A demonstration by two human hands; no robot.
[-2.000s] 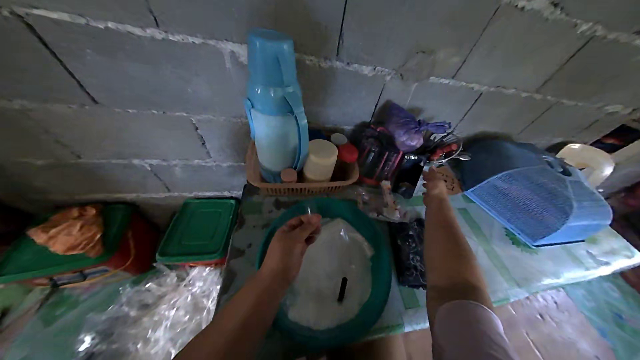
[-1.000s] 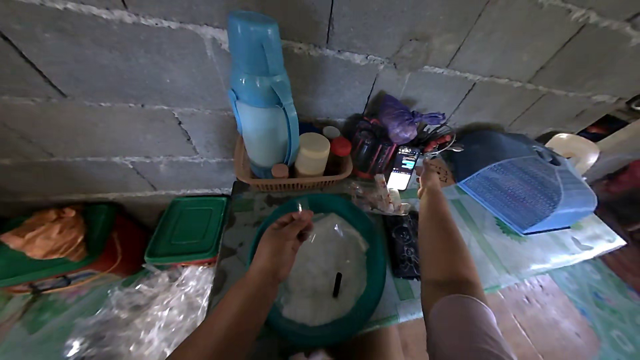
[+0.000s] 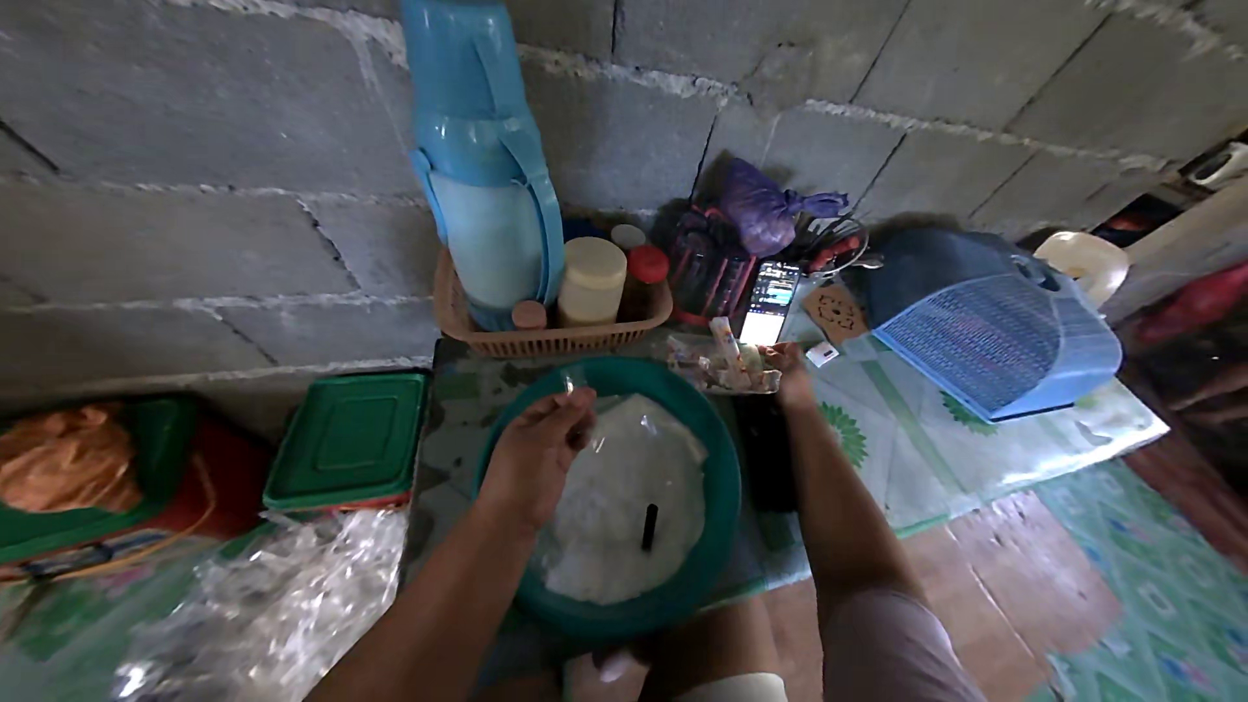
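My left hand (image 3: 546,444) is above the left part of a teal plastic basin (image 3: 721,487), its fingertips pinching a small clear plastic piece (image 3: 573,376). White material (image 3: 614,468) under clear plastic lies in the basin, with a short black object (image 3: 649,526) on it. My right hand (image 3: 792,375) touches the right end of a clear plastic pack (image 3: 697,361) holding small items; whether its fingers grip it I cannot tell. Just behind the pack a lit smartphone (image 3: 770,300) leans, and a dark object (image 3: 765,453) lies beneath my right wrist.
A brown basket (image 3: 546,341) holds a blue thermos (image 3: 487,214) and jars (image 3: 593,278). A purple bag (image 3: 760,210), a brown patterned piece (image 3: 836,312) and a blue plastic container (image 3: 994,331) stand farther right. Green-lidded containers (image 3: 351,439) and crumpled clear plastic (image 3: 263,604) are at left.
My right hand has moved from near the brown patterned piece to the clear pack. The phone's screen, dark two seconds ago, is lit. My left hand keeps its small clear piece over the basin.
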